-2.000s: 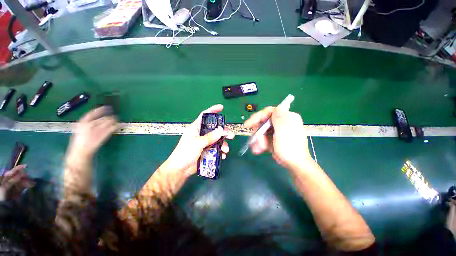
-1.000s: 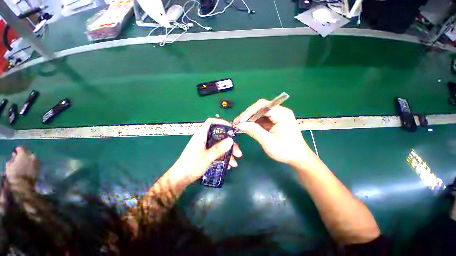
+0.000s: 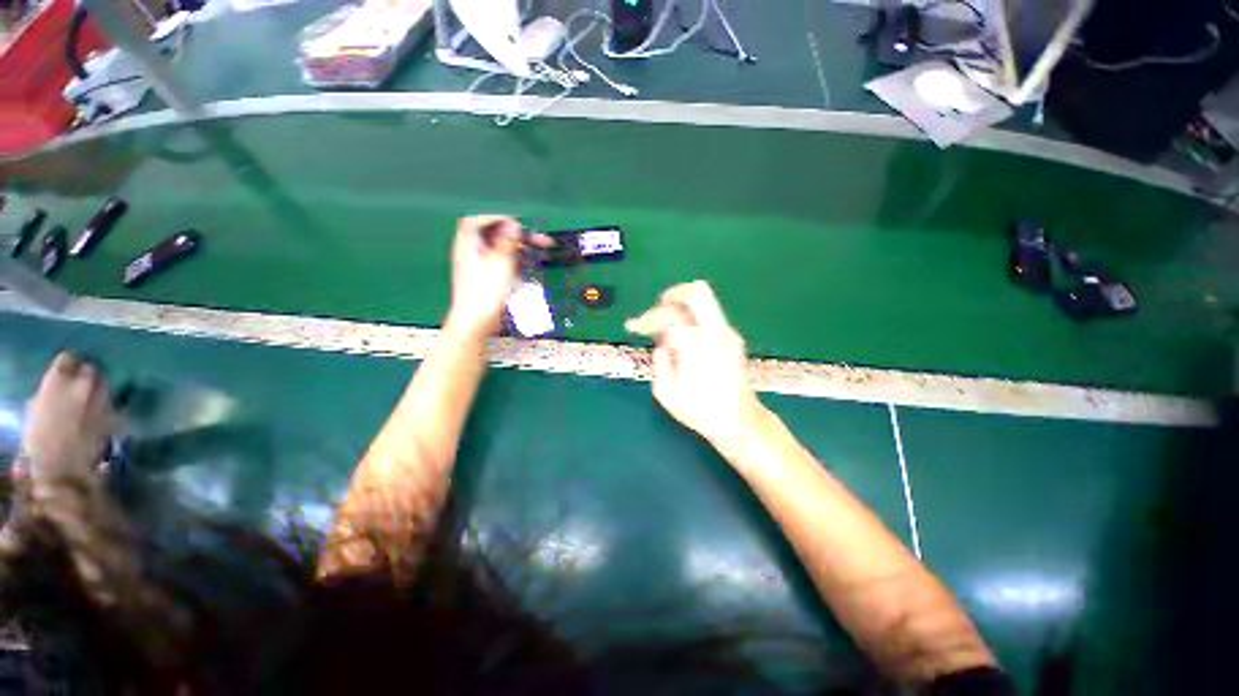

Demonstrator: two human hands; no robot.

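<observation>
My left hand (image 3: 487,272) is over the green belt at its near edge. A handset with a silver-white label (image 3: 530,309) shows just below its fingers; whether the fingers still grip it is unclear. A second black handset (image 3: 598,244) with a white label lies behind, touching or close to my fingertips. A small dark round part (image 3: 594,295) with an orange-gold spot lies on the belt between my hands. My right hand (image 3: 698,356) is over the whitish rail, fingers bent and blurred; no tool can be made out in it.
Several black handsets (image 3: 162,258) lie on the belt at the left, and more units (image 3: 1095,292) at the right. A whitish rail (image 3: 842,385) borders the belt. Another person's hand (image 3: 68,419) is at the lower left. Cables and boxes are behind.
My left hand has moved forward from the bench side onto the belt with the handset. My right hand has come away from the handset, and the tweezers no longer show.
</observation>
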